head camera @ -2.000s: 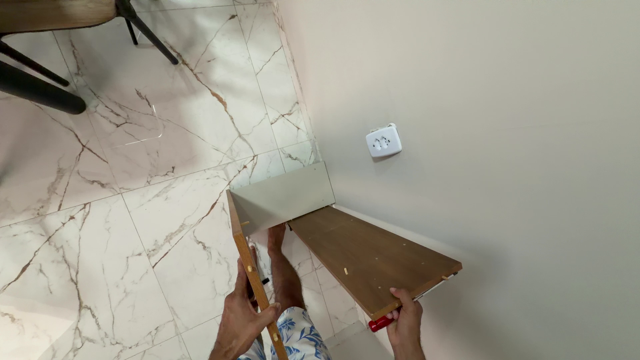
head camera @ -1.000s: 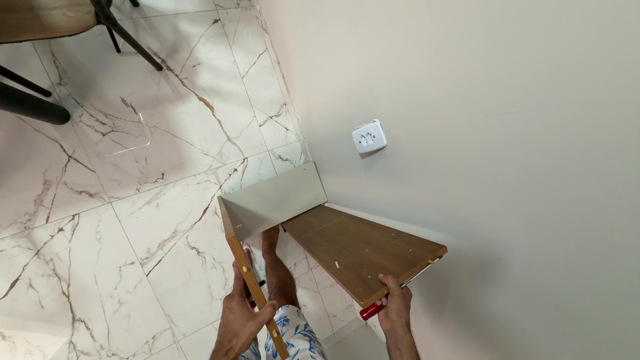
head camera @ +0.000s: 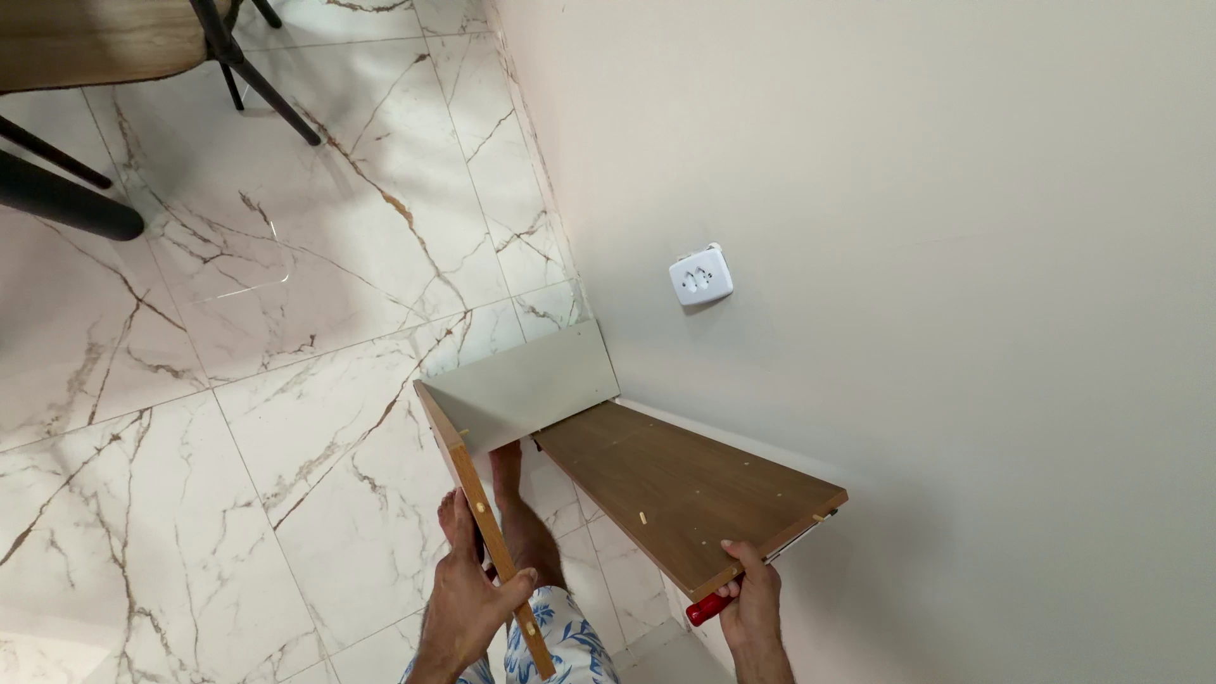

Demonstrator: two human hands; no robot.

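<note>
My left hand [head camera: 475, 594] grips the near part of a narrow wooden panel [head camera: 489, 532], seen edge-on with dowels in its edge. At the near right corner of a brown wooden board [head camera: 684, 484], my right hand [head camera: 755, 594] holds the board's end, thumb on top, together with a red tool handle [head camera: 708, 608]; the rest of the tool is hidden. Small wooden dowels stick up from the brown board. A light grey panel [head camera: 532, 385] spans the far ends of both pieces.
A white wall outlet [head camera: 701, 276] is on the wall to the right. A wooden chair seat [head camera: 104, 43] with black legs stands at the upper left, and a thick black leg [head camera: 71, 199] lies below it. Marble-look tiles [head camera: 313, 427] cover the floor. My legs are beneath the panels.
</note>
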